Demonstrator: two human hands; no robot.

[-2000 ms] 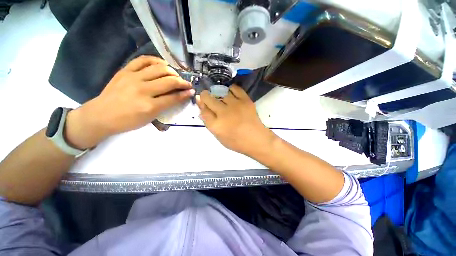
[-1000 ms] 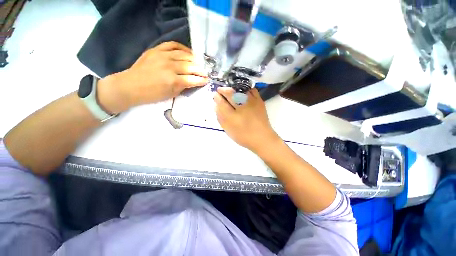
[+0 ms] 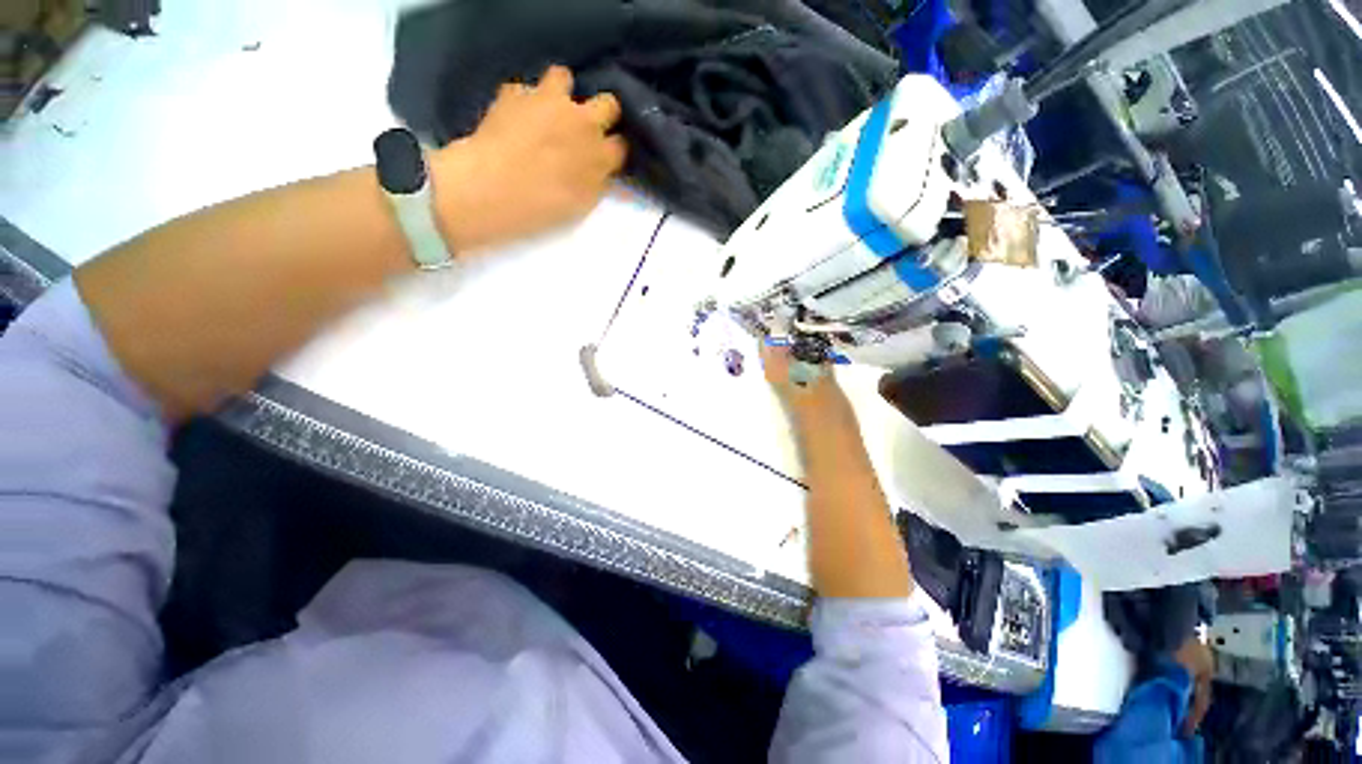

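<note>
A large charcoal-black garment panel [image 3: 702, 105] lies bunched on the white table behind and left of the sewing machine head [image 3: 837, 194]. My left hand [image 3: 545, 157] is at the cloth's near edge, fingers curled on it; the grip is partly hidden. My right hand [image 3: 792, 373] is partly hidden behind the thread tension knob [image 3: 808, 358] near the presser foot area [image 3: 747, 321]; its fingers cannot be made out. No cloth shows under the needle area.
A small brownish piece [image 3: 596, 370] lies at a dark line on the table. A ruler strip [image 3: 493, 505] runs along the front edge. A black strip bundle [image 3: 949, 575] sits beside the control box [image 3: 1019, 620]. Another person's arm [image 3: 1198, 672] shows at far right.
The view has turned and shifted right. My left hand has moved away from the needle area to the cloth behind. My right hand stays near the machine head.
</note>
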